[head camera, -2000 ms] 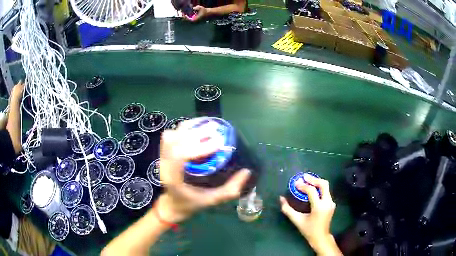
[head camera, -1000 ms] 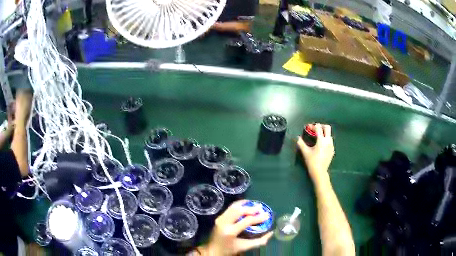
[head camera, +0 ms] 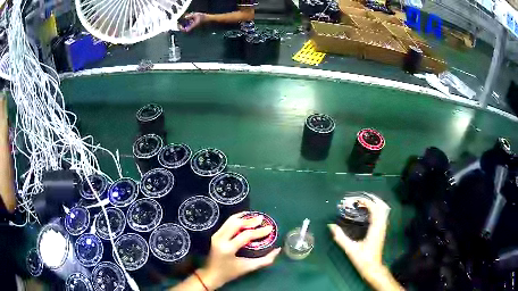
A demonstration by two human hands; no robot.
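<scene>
My left hand (head camera: 235, 247) is around a black cylindrical unit (head camera: 260, 232) with a red-lit top, its fingers on the top panel. My right hand (head camera: 366, 236) grips another upright unit (head camera: 353, 208) with an unlit, slightly blurred top. A small clear container (head camera: 299, 244) with a pale upright stem stands between the hands. A unit with a red ring (head camera: 370, 149) and an unlit unit (head camera: 318, 136) stand further back, apart from each other.
Many upright units (head camera: 171, 241) cluster at left, some glowing blue, under white cables (head camera: 40, 108). Dark units (head camera: 431, 187) heap at right. A pale metal edge (head camera: 227, 68) runs behind; beyond are a fan (head camera: 133, 17), cartons (head camera: 363, 42) and a person's arm.
My right hand has left the red-lit unit at the back and come nearer, onto another unit. The unit under my left hand has turned from blue to red. The view has shifted.
</scene>
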